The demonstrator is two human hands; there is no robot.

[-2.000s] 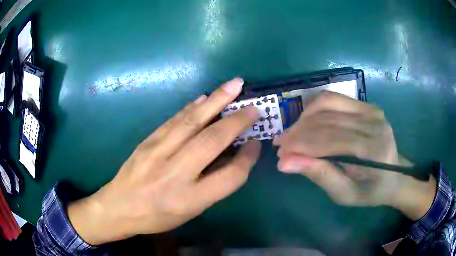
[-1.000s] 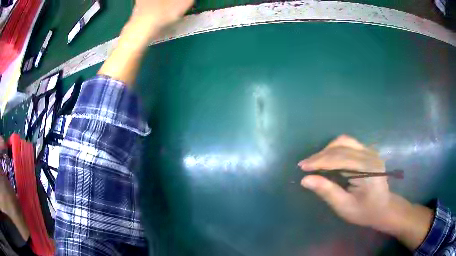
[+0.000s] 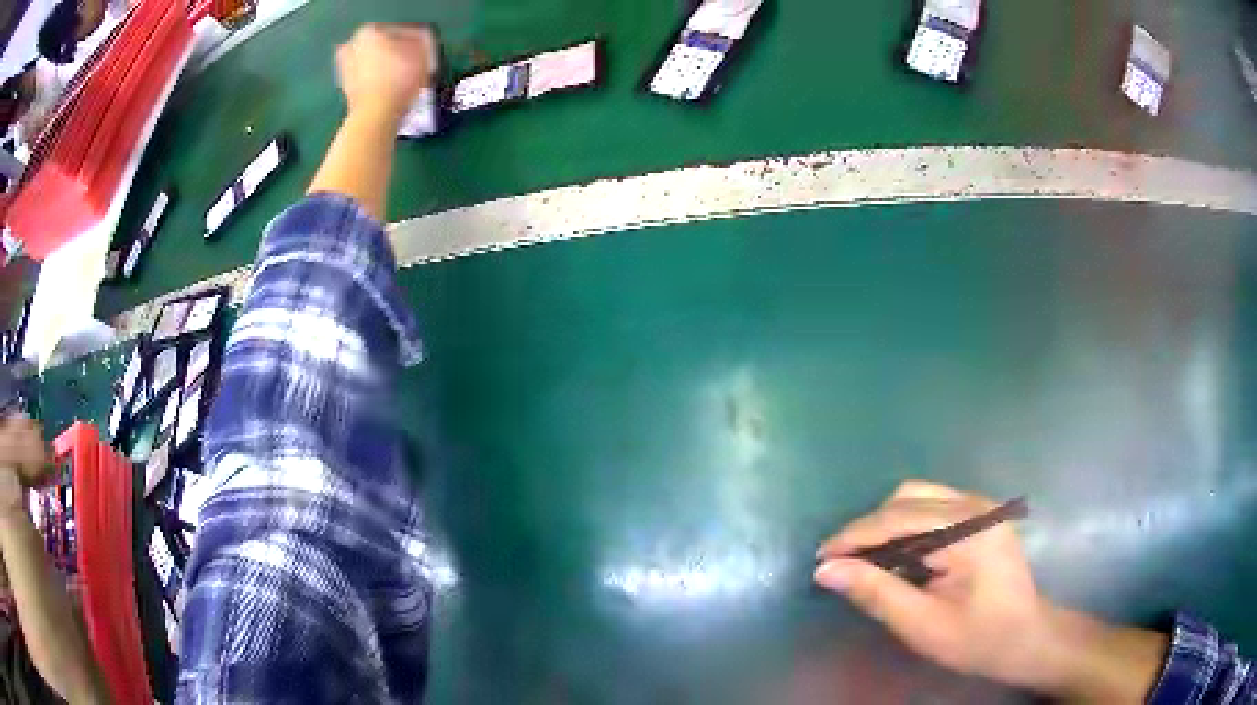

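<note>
My left hand [image 3: 382,72] reaches out to the far side, beyond the pale strip. It is small and blurred, with a phone [image 3: 421,103] partly showing at its right side; whether the fingers grip it I cannot tell. My right hand [image 3: 951,585] is low at the right, above the green tabletop, and holds a thin dark stick tool [image 3: 951,537] between thumb and fingers. Another half-assembled phone [image 3: 531,80], with white keypad board, blue strip and pale screen, lies just right of my left hand.
More phones lie beyond the pale worn strip [image 3: 772,183], one at top centre [image 3: 704,50], others at top right and upper left. A loose pile of phones [image 3: 172,400] lies left of my sleeve. Red trays [image 3: 104,551] stand at left, by another person's arm [image 3: 42,592].
The open phone has left the near tabletop and my hands. My left arm has reached far forward. The view has tilted up, showing the strip and phones beyond. My right hand still holds the tool.
</note>
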